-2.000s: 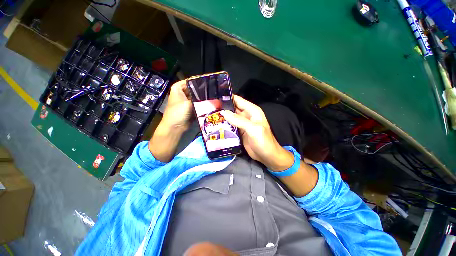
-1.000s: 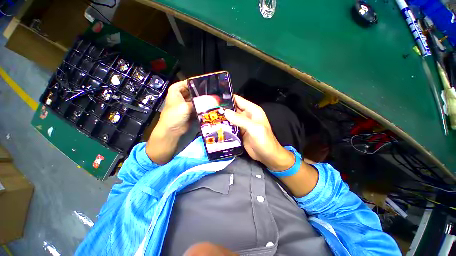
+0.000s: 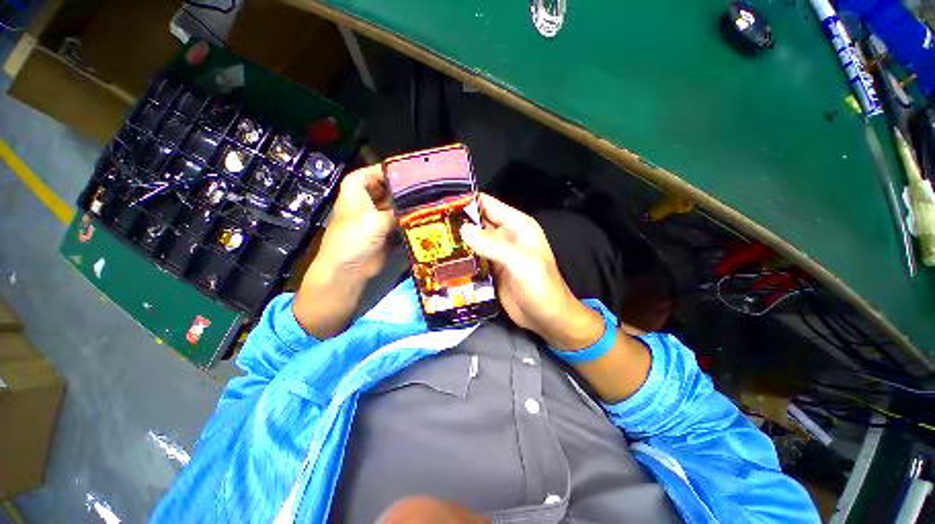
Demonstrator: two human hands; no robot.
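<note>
A smartphone [image 3: 441, 276] is held upright over the lap, its screen lit with a dark pinkish upper part and an orange-yellow picture below. My left hand [image 3: 361, 230] grips its left edge. My right hand [image 3: 518, 261] holds its right edge, with the thumb over the screen. The fingers behind the phone are hidden.
A black compartment tray [image 3: 190, 237] with small round devices and dark leads sits on a green board [image 3: 144, 305] at left. The green bench [image 3: 636, 87] holds a round dark device [image 3: 747, 28], a clear looped bundle [image 3: 549, 15], a marker pen [image 3: 847, 56] and a cream-handled tool [image 3: 920, 210].
The picture on the phone screen has changed to a larger orange-yellow one with a pinkish top. Both hands stay around the phone in nearly the same place.
</note>
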